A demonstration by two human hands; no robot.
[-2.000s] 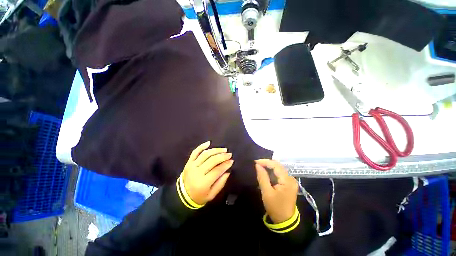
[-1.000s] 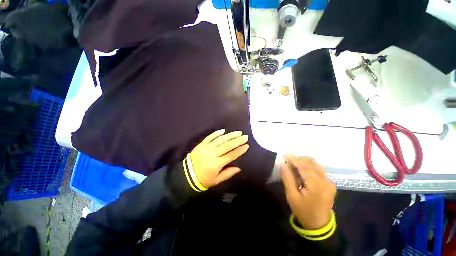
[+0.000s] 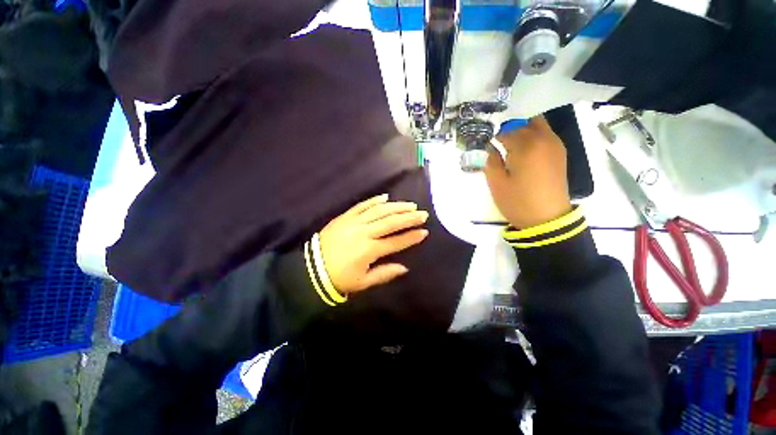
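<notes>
A large dark maroon garment panel (image 3: pixel 281 144) lies over the table left of the needle. My left hand (image 3: pixel 366 246) rests flat on the panel with its fingers apart. The presser foot and needle area (image 3: pixel 432 136) stands at the panel's right edge. My right hand (image 3: pixel 529 170) is beside the round coiled tension part (image 3: pixel 474 136), over the left side of the black smartphone (image 3: pixel 579 153). Its fingers are bent, and its fingertips and anything between them are not clear. A whitish strip (image 3: pixel 470 293) shows at the panel's lower right edge.
Scissors with red handles (image 3: pixel 681 272) lie right of the phone, near a small metal attachment (image 3: pixel 628 126). Black fabric (image 3: pixel 655 55) drapes at the upper right. A printed ruler (image 3: pixel 719 321) runs along the table's front edge. Blue crates (image 3: pixel 55 263) stand on the floor left and right.
My right hand has moved from the panel's lower right corner up to beside the needle and phone. My left hand stays on the panel. The camera view has shifted.
</notes>
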